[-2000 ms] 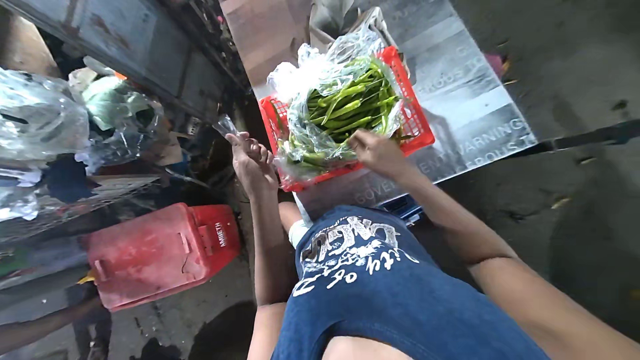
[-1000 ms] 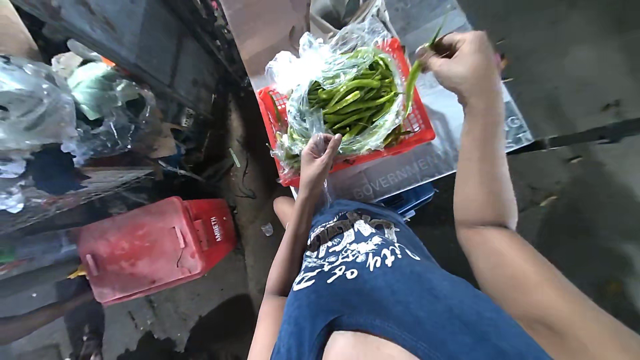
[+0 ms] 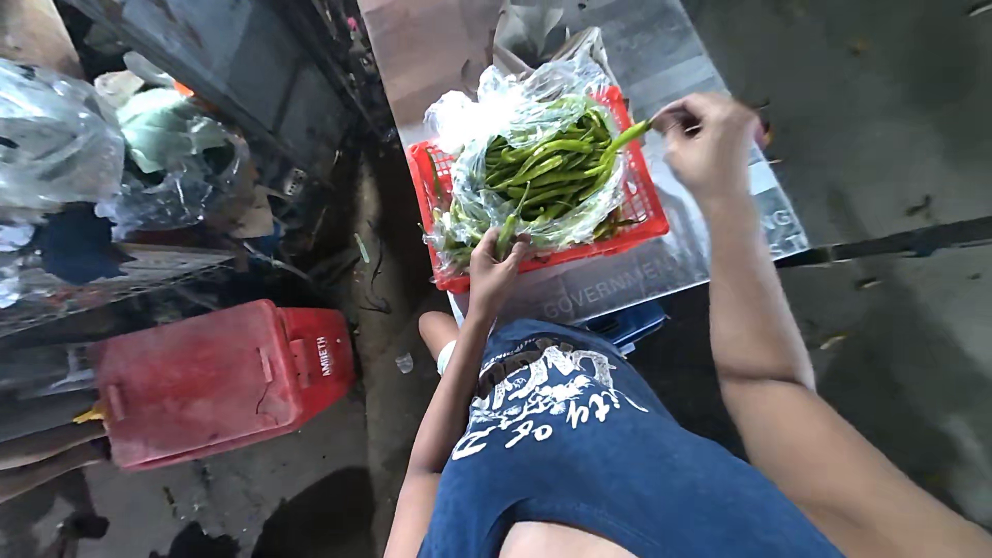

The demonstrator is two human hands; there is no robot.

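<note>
Long green chili peppers (image 3: 546,167) lie heaped in a clear plastic bag (image 3: 593,221), which rests spread out inside a red plastic basket (image 3: 655,213). My left hand (image 3: 496,271), at the basket's near left edge, pinches a green chili pepper (image 3: 508,231) by its lower end. Out past the basket's right rim is my right hand (image 3: 709,143); its fingertips hold the tip of another green chili pepper (image 3: 634,133), whose other end reaches back over the heap.
The basket stands on a metal-topped table (image 3: 697,58) with printed lettering. Crumpled sacking (image 3: 535,35) lies behind it. At the left are a red cooler box (image 3: 201,380), plastic bags with produce (image 3: 167,136) and another person's legs (image 3: 46,457). A blue container (image 3: 632,322) sits below the table edge.
Two seconds ago my right hand was over the peppers; now it is beyond the basket's right rim. My left hand has moved from left of the basket to its near edge and now holds a pepper.
</note>
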